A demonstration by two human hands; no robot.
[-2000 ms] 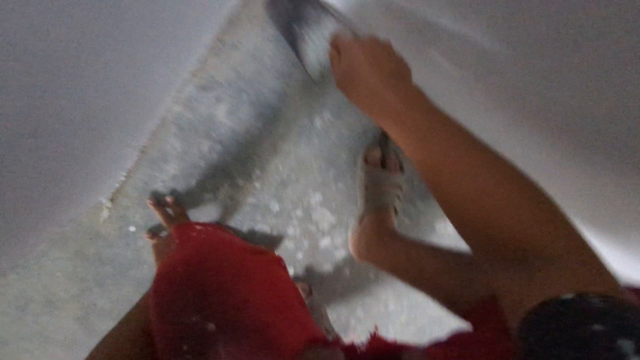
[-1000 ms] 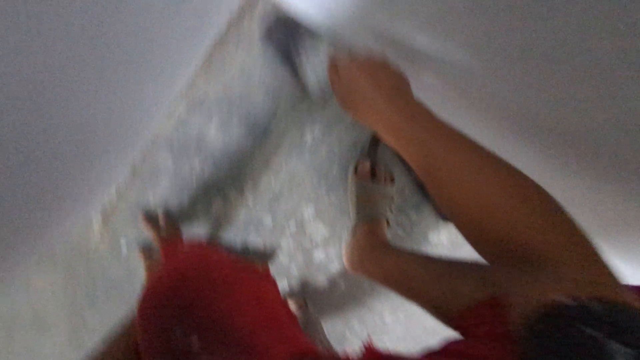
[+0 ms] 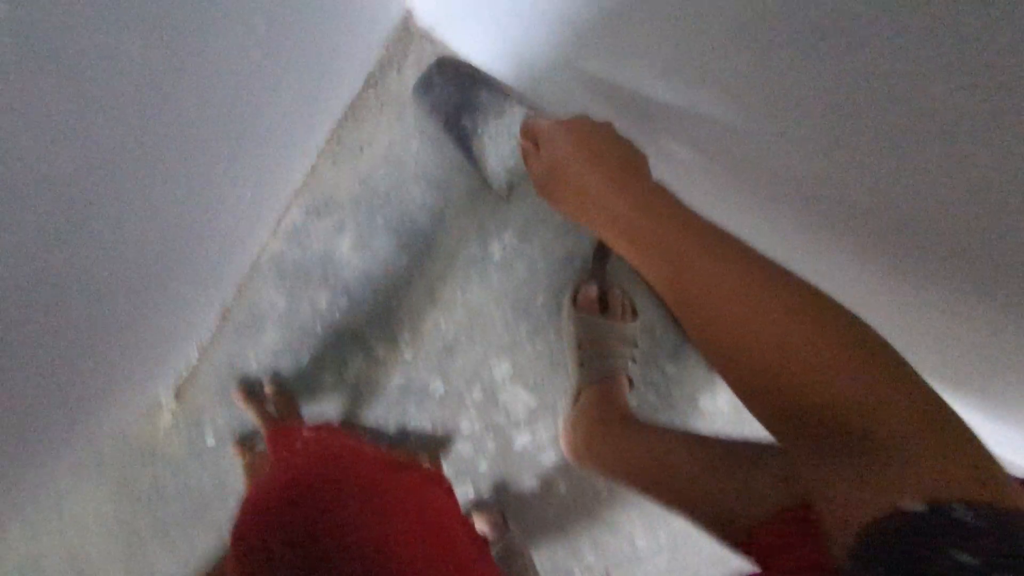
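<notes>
My right hand [image 3: 588,172] is closed around the handle end of a broad, flat blade [image 3: 468,112], which looks like a putty knife or scraper. Its far edge lies along the foot of the right-hand wall, near the corner; blur hides its exact shape. At the lower left, digits that look like fingers of my left hand [image 3: 268,404] stick out past the knee of my red shorts [image 3: 352,504]. The knee hides the rest, and I cannot tell what that hand holds.
White walls [image 3: 160,160] [image 3: 840,160] meet in a corner at the top. Between them runs a grey concrete floor [image 3: 488,320] with pale spots. My sandalled foot [image 3: 604,344] stands beneath my right forearm, near the right wall.
The blade, blurred near the corner in the earlier frames, shows more clearly now. My right hand stays closed on it throughout.
</notes>
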